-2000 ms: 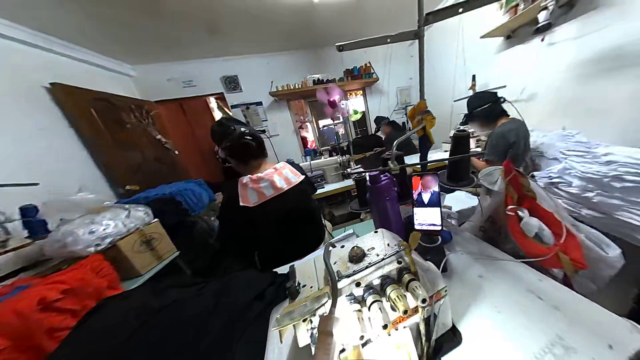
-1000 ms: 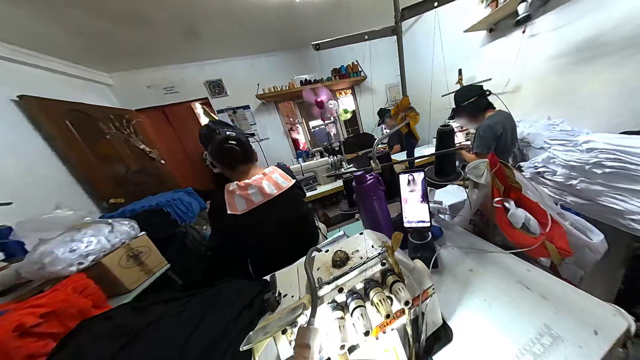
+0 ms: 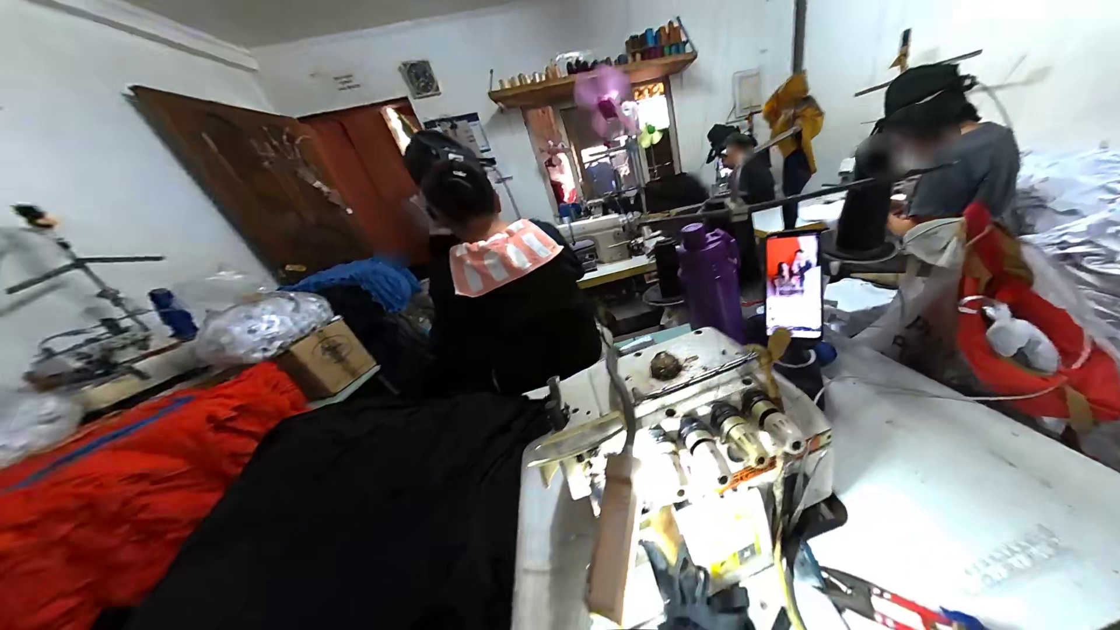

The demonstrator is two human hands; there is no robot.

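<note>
Neither of my hands is in view. An overlock sewing machine (image 3: 700,350) stands in front of me, with a row of tension dials (image 3: 735,433) on its front. A lever with a wooden handle (image 3: 612,542) hangs before the machine, and strips of dark cloth (image 3: 691,586) lie below by the lit needle area. Black fabric (image 3: 376,507) spreads to the left of the machine, beside red fabric (image 3: 157,490). A phone with a lit screen (image 3: 794,284) stands upright behind the machine's right end, beside a purple flask (image 3: 709,280).
A white table (image 3: 980,499) extends right, with red-handled snips (image 3: 884,604) at its near edge. Plastic bags with red cloth (image 3: 1024,332) stand beyond. A cardboard box (image 3: 328,359) is at left. A person in black (image 3: 516,324) sits ahead; other people (image 3: 962,166) work behind.
The view has tilted and shifted, so more of the machine's front and the snips now show. The picture on the phone screen has changed.
</note>
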